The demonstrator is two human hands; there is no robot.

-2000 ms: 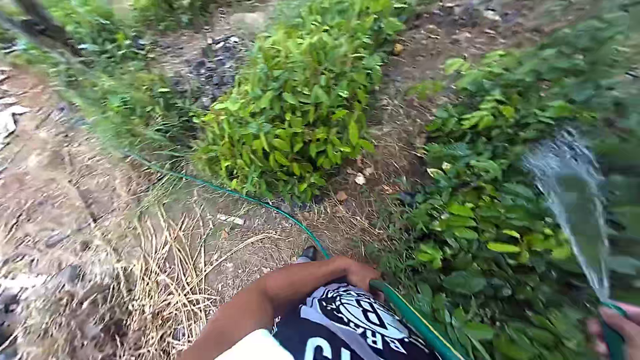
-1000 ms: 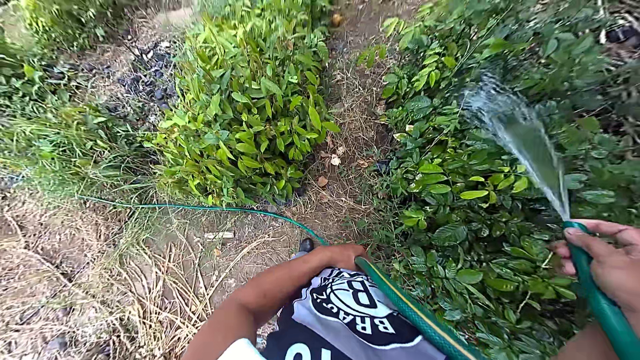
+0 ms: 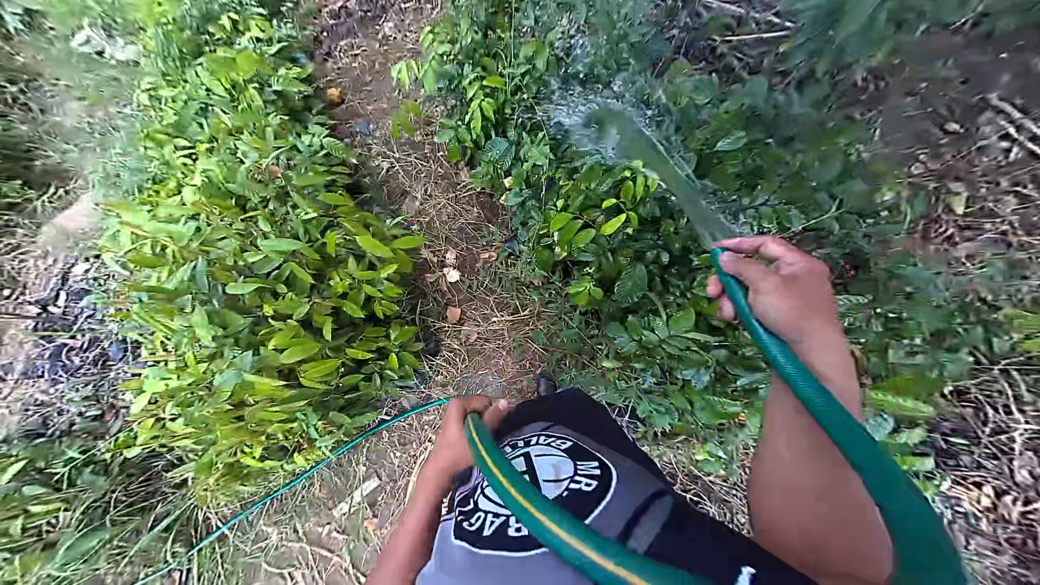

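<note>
My right hand [image 3: 776,288] grips the end of a green garden hose [image 3: 821,406], its thumb at the mouth. A fan of water [image 3: 650,150] sprays from there up and left over the low leafy plants [image 3: 617,219]. In front of my shorts, my left hand [image 3: 467,426] is closed round another part of the hose, which has a yellow stripe and curves off toward the bottom right. From near this hand the thin green length [image 3: 325,463] runs along the ground to the lower left.
A dense bed of green seedlings [image 3: 268,284] stands left of a narrow dirt path [image 3: 455,211] strewn with dry grass and leaves. Dark debris [image 3: 73,333] lies at the far left. Dry twigs and leaf litter [image 3: 991,455] cover the ground at the right.
The view has shifted to the right. My right hand, at the right edge two seconds ago, now shows fully with its forearm. The water keeps spraying, and both hands still hold the hose.
</note>
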